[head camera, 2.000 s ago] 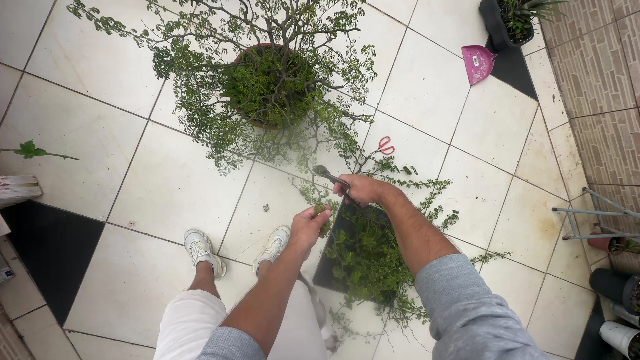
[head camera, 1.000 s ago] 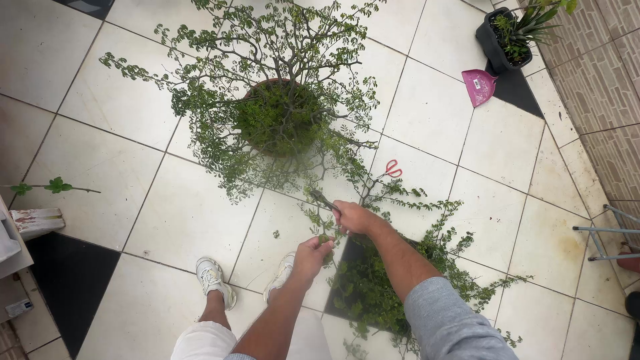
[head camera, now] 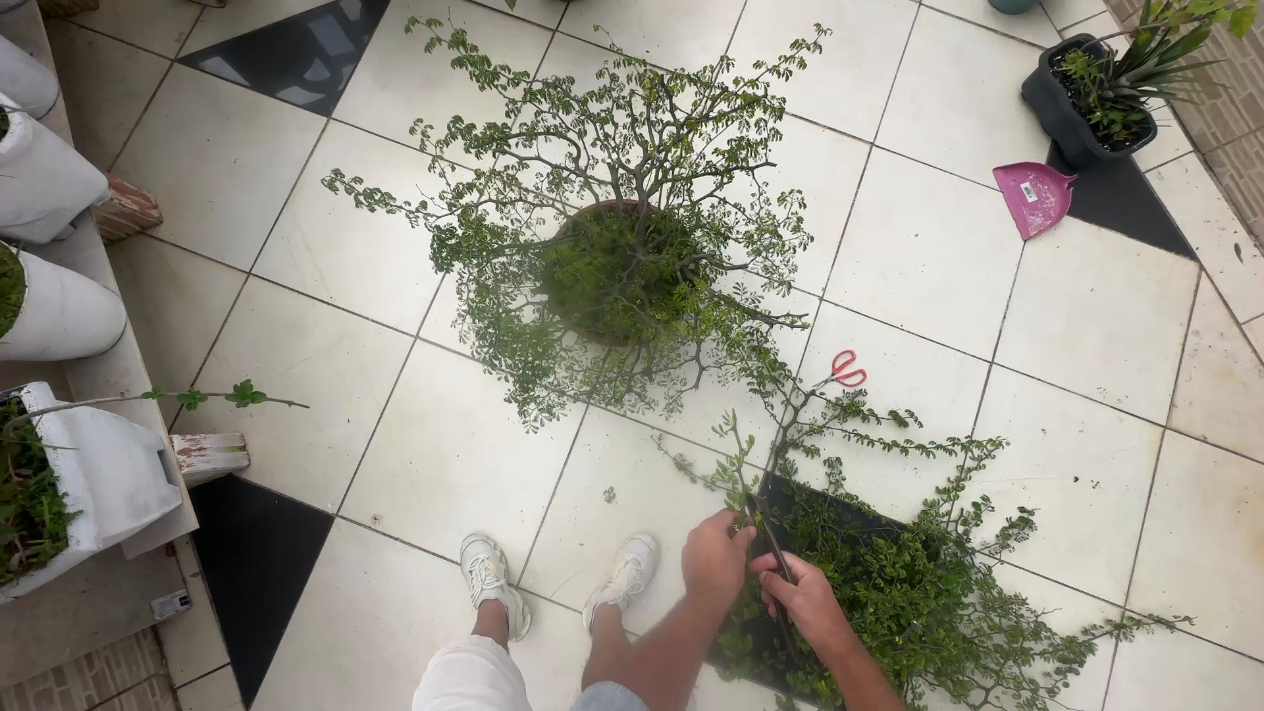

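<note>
My left hand (head camera: pixel 716 555) grips a thin leafy branch (head camera: pixel 737 469) that rises above the fingers. Beside it on the right, my right hand (head camera: pixel 802 592) is closed around a dark, slender tool, likely pruning shears (head camera: pixel 772 538), whose tip lies near the branch. Under and right of both hands spreads a pile of leafy cuttings (head camera: pixel 889 592), partly over a black floor tile. Ahead stands a bushy bonsai-like tree (head camera: pixel 642 158) in a round pot (head camera: pixel 604 205). Red-handled scissors (head camera: pixel 847 369) lie on the floor among twigs.
A pink dustpan (head camera: pixel 1033 197) lies near a black planter (head camera: pixel 1047 99) at the upper right. Along the left edge, white pots (head camera: pixel 59 306) sit on a ledge (head camera: pixel 123 365), with one thin branch (head camera: pixel 188 398) sticking out. My feet in white sneakers (head camera: pixel 622 573) stand left of my hands.
The right hand has come down and lies lower beside the left, with the tool now pointing up between them. The view has shifted, showing more of the left ledge.
</note>
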